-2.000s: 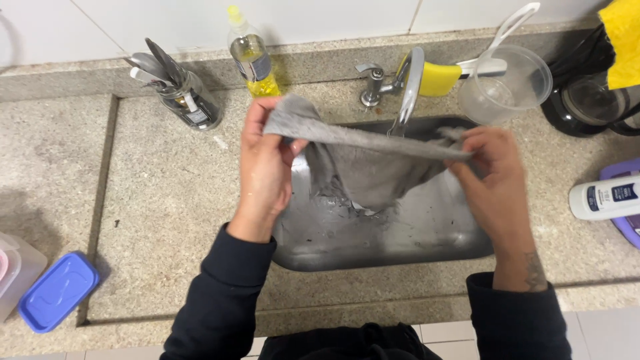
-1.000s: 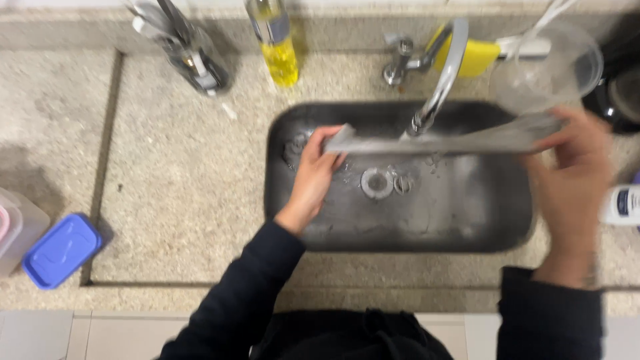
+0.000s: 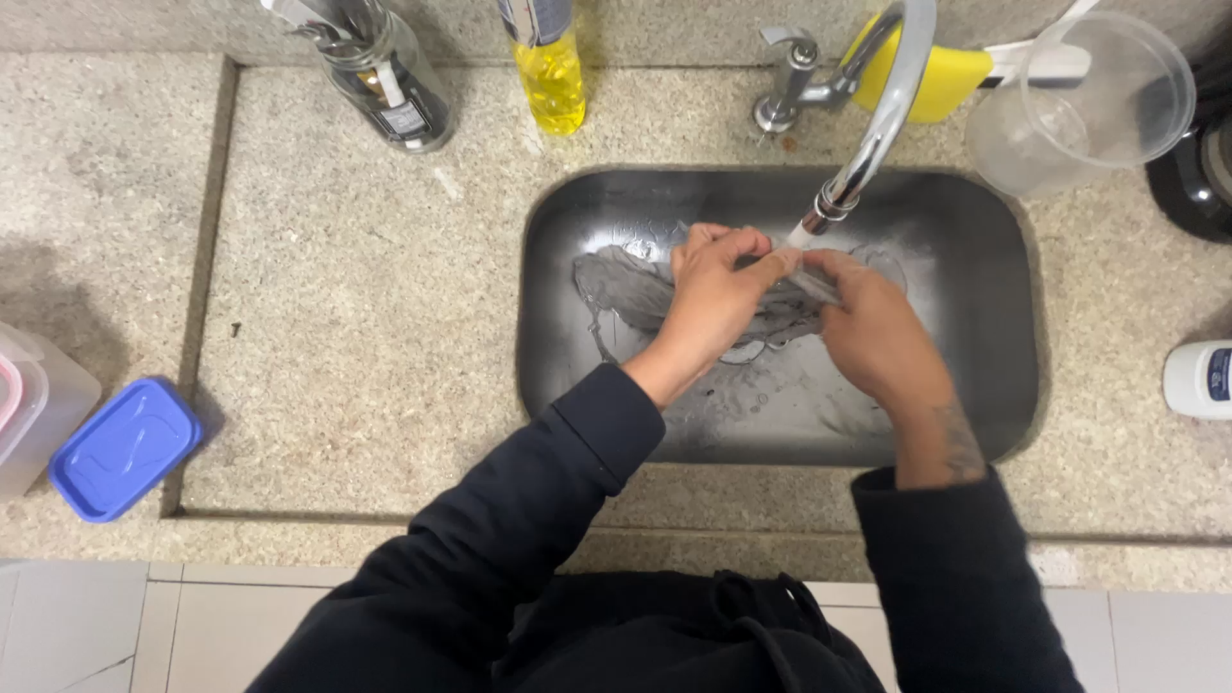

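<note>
A wet grey cloth [image 3: 621,287] lies partly bunched in the stainless steel sink [image 3: 972,385], its upper part lifted between both hands. My left hand [image 3: 717,289] pinches the cloth with thumb and fingers just below the faucet's spout [image 3: 830,204]. Close beside it, my right hand [image 3: 871,327] grips the same cloth on the right. Water runs from the spout onto the cloth between the hands. The fingertips of both hands nearly meet, and the cloth partly hides them.
Behind the sink stand a glass jar of cutlery [image 3: 385,87], a bottle of yellow liquid [image 3: 549,77], the faucet handle [image 3: 794,63], a yellow scraper or spatula [image 3: 924,82] and a clear plastic container [image 3: 1107,96]. A blue lid [image 3: 125,448] lies left; a white bottle [image 3: 1198,378] lies right.
Both hands have come together and lowered the cloth into the sink under the spout. Earlier they held it stretched between them above the sink.
</note>
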